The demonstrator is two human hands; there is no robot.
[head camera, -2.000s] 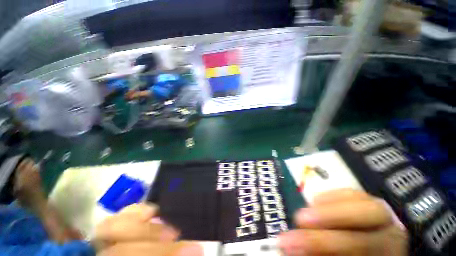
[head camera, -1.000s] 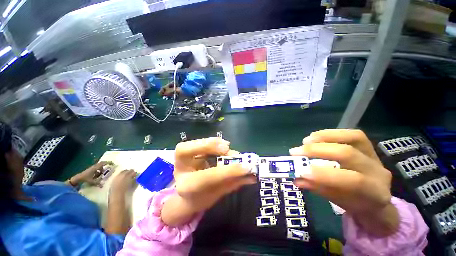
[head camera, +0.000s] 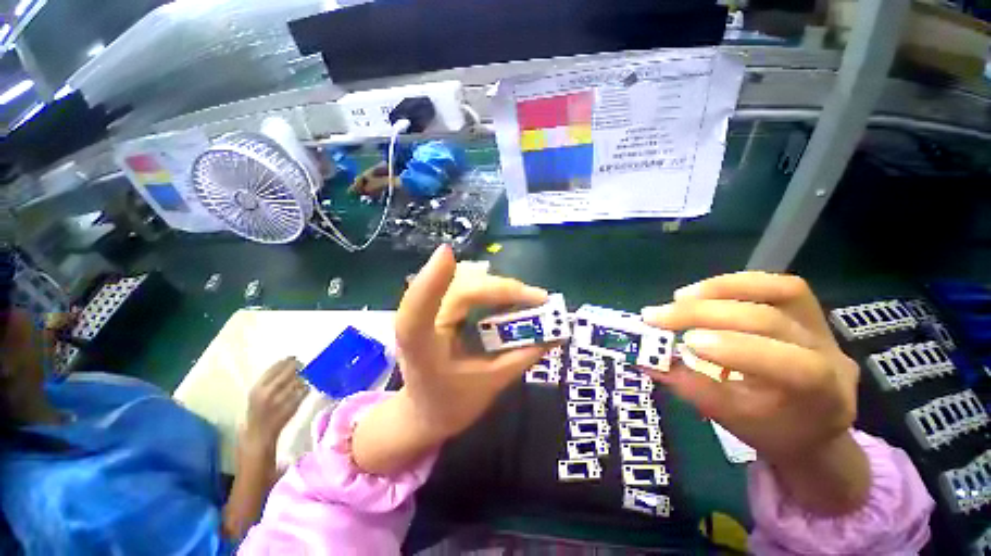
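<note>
My left hand (head camera: 462, 348) holds a small white display module (head camera: 524, 327) with a dark bluish window by its edges, between thumb and fingers. My right hand (head camera: 766, 369) holds a second white module (head camera: 623, 338), its window also facing me. The modules' inner ends are close together; I cannot tell if they touch. Both are tilted slightly and raised above the black tray (head camera: 489, 467). More modules lie in columns in the tray's right part, some hidden behind my hands. A sheet edge (head camera: 732, 442) shows below my right hand.
A blue bin (head camera: 346, 364) stands on a pale mat at left, beside a blue-clad person's hand. A fan (head camera: 252, 190), power strip (head camera: 402, 106) and colour chart (head camera: 614, 141) are behind. A metal post (head camera: 837, 141) rises at right, near dark racks of modules (head camera: 907, 366). Single modules lie beyond.
Both hands have come up from low over the tray with the modules. In the last second the modules tilted and rose slightly, and the left fingers spread. The neighbour's hands shifted.
</note>
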